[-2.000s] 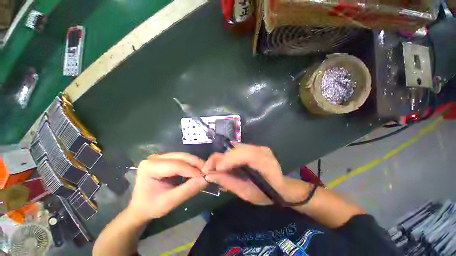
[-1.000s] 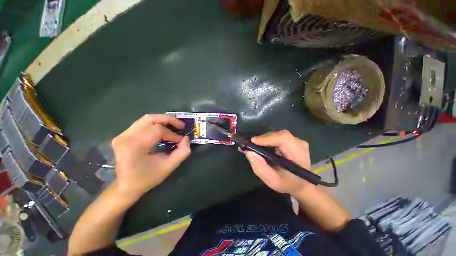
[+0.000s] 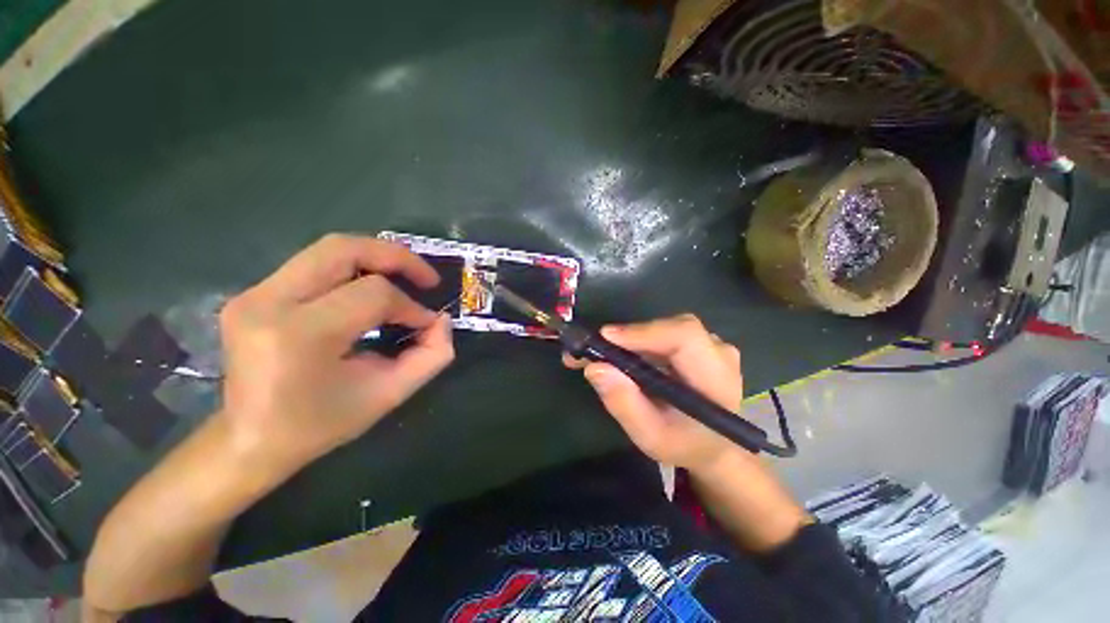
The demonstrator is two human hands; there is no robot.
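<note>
A white and red phone circuit board [image 3: 567,290] lies on the dark green mat, slightly tilted. An LCD screen's orange-gold flex tail [image 3: 474,287] lies on its middle. My right hand [image 3: 663,387] holds the black soldering iron [image 3: 663,388] like a pen, its tip at or just above the flex tail. My left hand [image 3: 335,341] is over the board's left end, thumb and fingertips pinching a very thin silvery strand, perhaps solder wire, that reaches toward the tail. The fingers hide the board's left part and most of the screen.
LCD stacks [image 3: 31,316] stand at the left edge, with flat dark pads [image 3: 134,396] beside them. A tan cup of silvery bits [image 3: 779,237], a round fan grille [image 3: 803,61], a carton [image 3: 974,49] and the soldering station [image 3: 992,243] are at right. Stacked boards [image 3: 913,548] show lower right.
Since the earliest frame, both hands have parted and moved to the board, where the iron tip now points at the flex tail. Since the last frame, the tip has shifted left and the view has shifted.
</note>
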